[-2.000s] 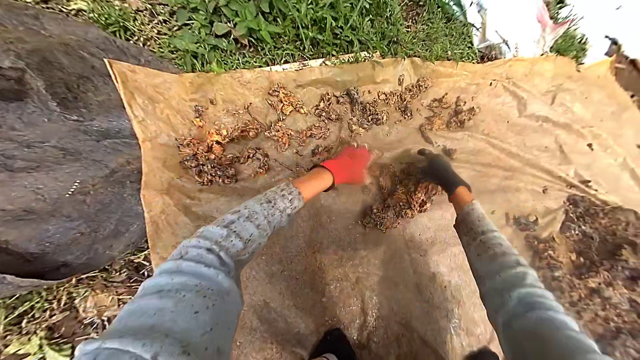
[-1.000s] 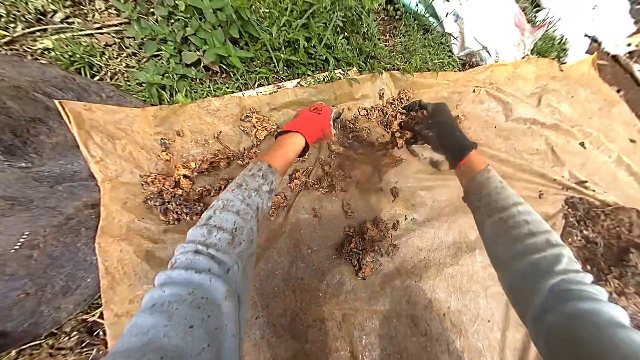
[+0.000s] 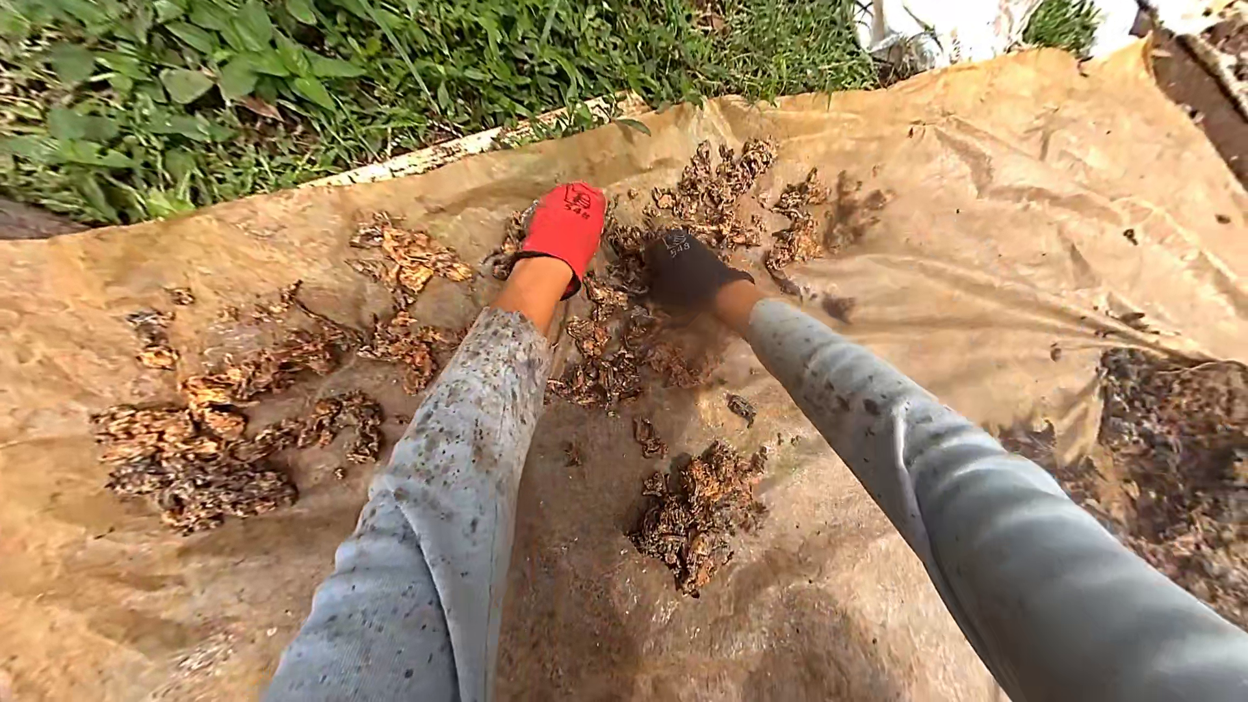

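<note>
Clumps of brown, shrivelled plant matter (image 3: 609, 356) lie scattered over a tan plastic sheet (image 3: 838, 585). My left hand (image 3: 568, 229), in a red glove, is at the upper middle of the sheet, beside and partly over some clumps; its fingers point down and are largely hidden. To its right, my right hand (image 3: 687, 273), in a black glove, touches the same dark clumps and is slightly blurred. Whether either hand grips any matter cannot be seen. One separate clump (image 3: 700, 512) lies nearer to me, and a larger spread (image 3: 200, 448) is at the left.
Green grass and leafy plants (image 3: 244, 88) border the sheet's far edge, along a pale strip of wood (image 3: 419, 161). A dark heap of similar matter (image 3: 1170, 458) is at the right. White sacking (image 3: 960, 29) lies at the top right.
The near clump that my right hand touched two seconds ago now lies apart from both hands. My right hand has moved away from it to the farther clumps, close to my left hand.
</note>
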